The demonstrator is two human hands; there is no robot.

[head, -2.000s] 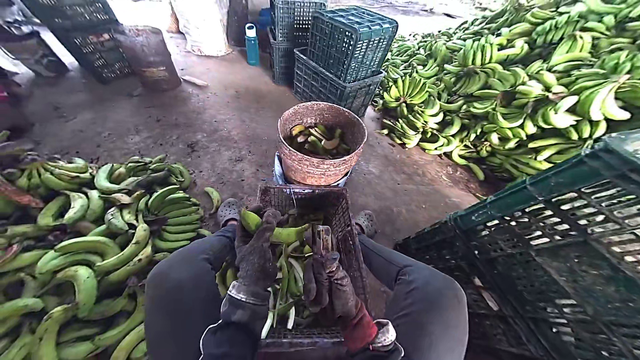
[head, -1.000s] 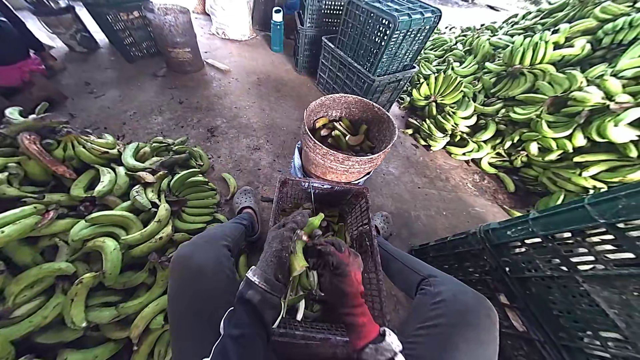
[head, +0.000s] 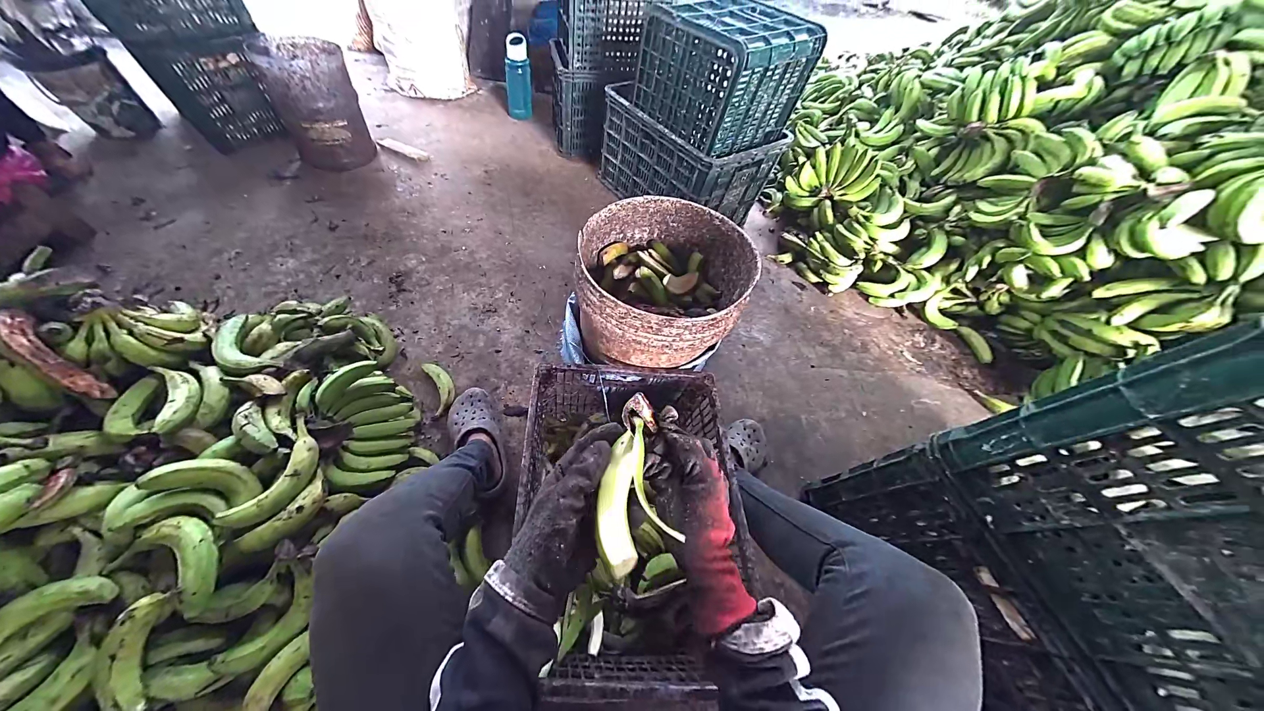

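Observation:
Over a dark plastic crate [head: 632,681] between my knees, a partly peeled green plantain [head: 616,509] hangs tip down, its pale flesh showing. My left hand [head: 565,513], in a dirty dark glove, grips its left side. My right hand [head: 696,509], in a red and dark glove, is at its upper end, beside a loose strip of peel [head: 647,494]. Whether the right hand holds a tool is hidden. Green peels [head: 578,617] lie in the crate below. Just beyond the crate stands a stained round tub [head: 642,341] with peel-like pieces and plantains inside.
Green plantains [head: 188,553] are heaped on the floor at left, and a larger pile [head: 1037,197] rises at right. Green plastic crates [head: 681,173] stand beyond the tub, near a teal bottle [head: 518,84]. Another large crate [head: 1106,425] is close at right. A brown bin [head: 316,109] stands back left.
The plantain between my hands shows much more pale flesh than one second ago. My right hand has moved up near its upper end, and a peel strip hangs there.

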